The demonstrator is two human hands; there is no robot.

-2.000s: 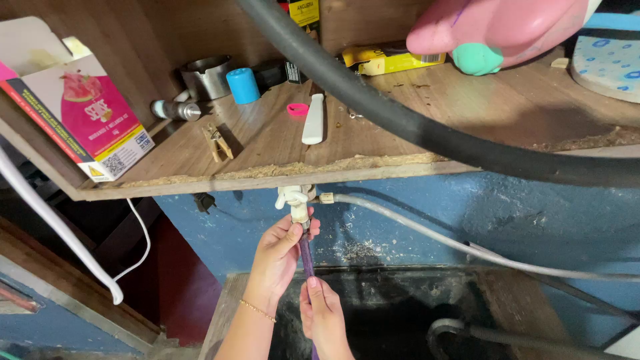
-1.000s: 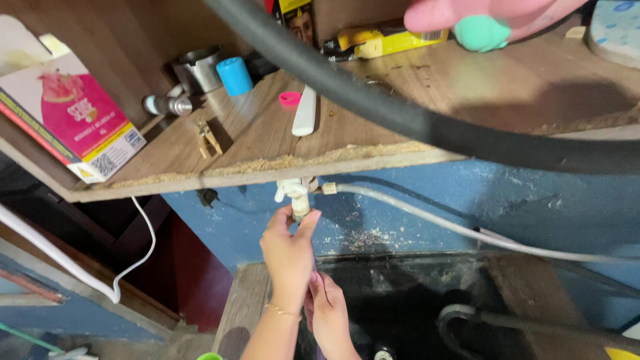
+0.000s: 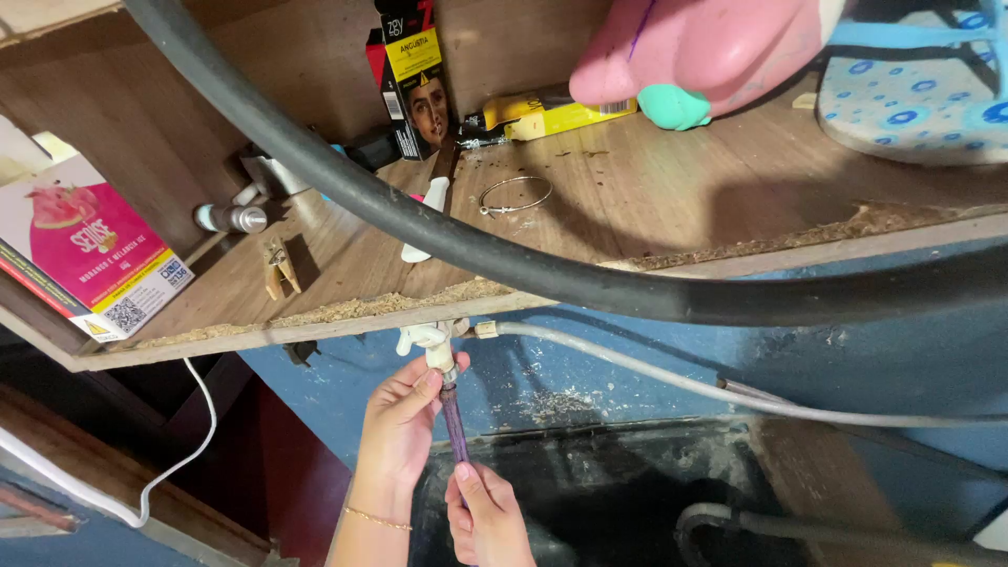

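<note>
Below the shelf edge, a white plastic tap sticks out from the blue wall. My left hand, with a thin gold bracelet at the wrist, pinches the fitting at the tap's lower outlet, where the top end of a purple hose meets it. Lower down, my right hand is closed around the same hose. How far the hose end sits on the outlet cannot be told. A grey hose with a pale connector runs from beside the tap to the right.
A thick black hose arches across the view before the wooden shelf. On the shelf are a pink box, a clothespin, a white-handled knife, a metal ring clamp and a flip-flop. Below lies a dark basin.
Since one second ago, my right hand has moved down the purple hose, and the stretch between my hands now shows. My left hand stays at the tap's outlet.
</note>
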